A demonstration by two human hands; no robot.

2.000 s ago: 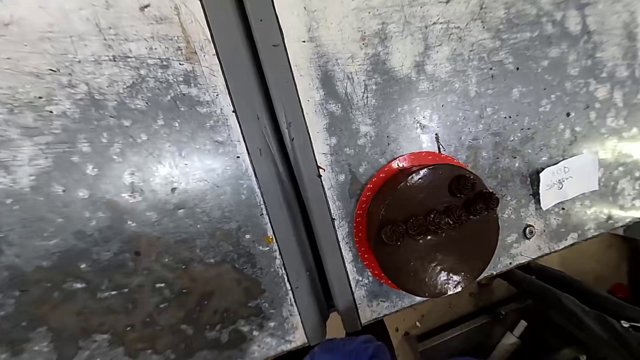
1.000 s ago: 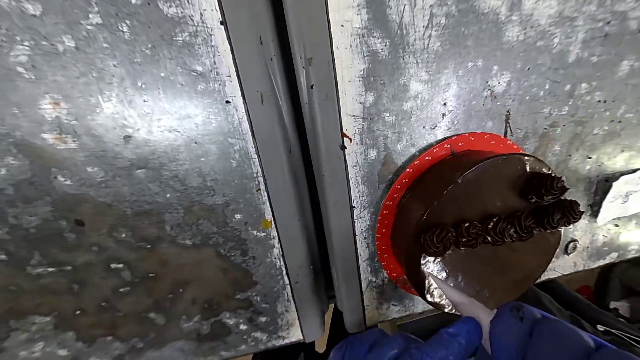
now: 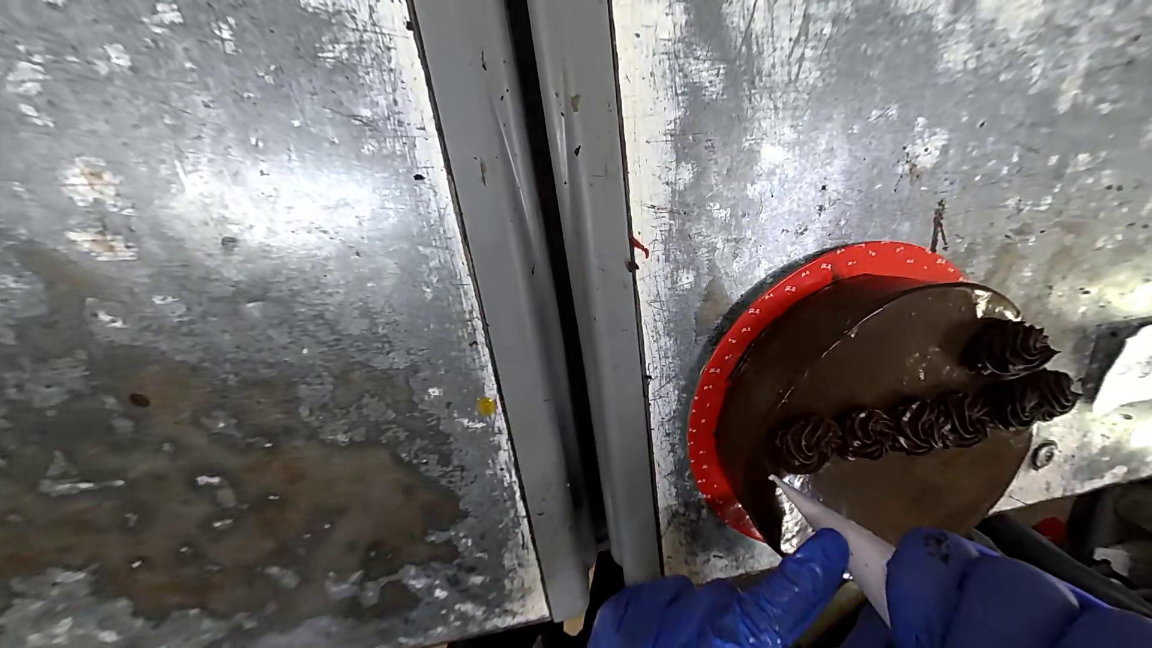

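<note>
A chocolate-glazed round cake with a row of piped dark rosettes rests on a red patterned cake board. My right hand, in a blue glove, is closed around a white piping bag. Its narrow tip lies close to the cake's near left edge, just below the leftmost rosette; whether it touches cannot be told. My left hand, also blue-gloved, has its fingertips by the side of the bag, below the cake; whether it grips the bag is unclear.
Two worn metal tabletops meet at grey raised rims with a dark gap between them. At the far right edge lies a white paper, partly cut off. Dark objects stand beyond the table's near right edge.
Both gloved hands and the piping bag have come in at the bottom since the earliest frame. The cake fills more of the view, as the view has moved closer.
</note>
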